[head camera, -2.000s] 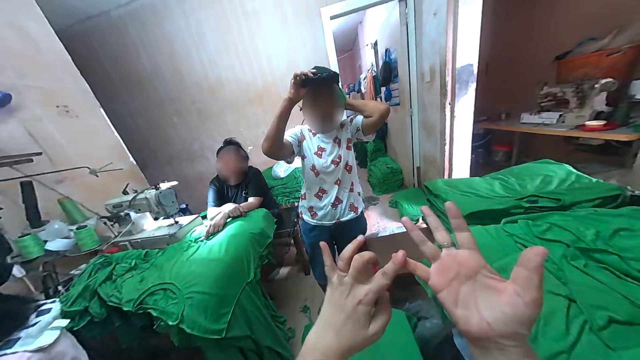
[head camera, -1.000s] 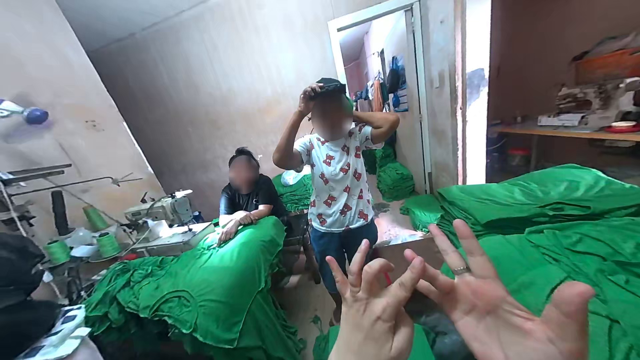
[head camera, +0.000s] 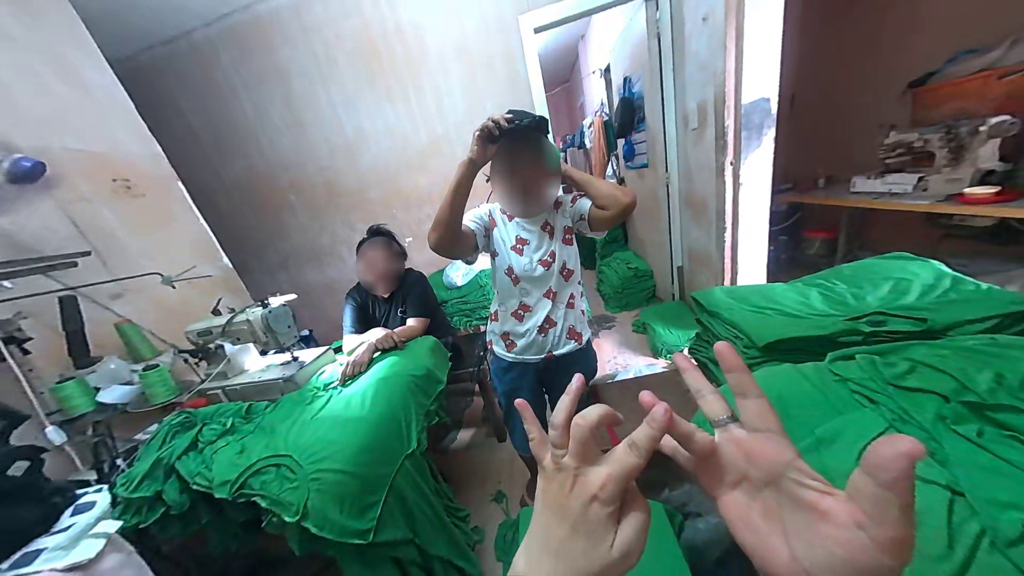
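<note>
In the lower middle of the head view, my left hand (head camera: 590, 480) is raised with its fingers spread and partly bent, holding nothing. Its index fingertip touches or nearly touches a fingertip of my right hand (head camera: 788, 472). That hand shows its palm, fingers apart, with a ring (head camera: 725, 420) on one finger and nothing held. Behind the right hand lie piles of green fabric garments (head camera: 896, 392). Green fabric (head camera: 640, 544) also shows low down behind the left hand. A larger heap of green shirts (head camera: 336, 448) drapes over a surface to the left.
A person in a patterned T-shirt (head camera: 540, 280) stands facing me, both arms raised to the head. Another person in black (head camera: 396, 300) sits leaning on the green heap. Sewing machines (head camera: 244, 324) stand at left and on a wooden table (head camera: 904, 204) at right. Thread cones (head camera: 136, 340) stand far left.
Both hands stay raised with their fingertips close together, and the standing person keeps both arms up. The view has shifted slightly.
</note>
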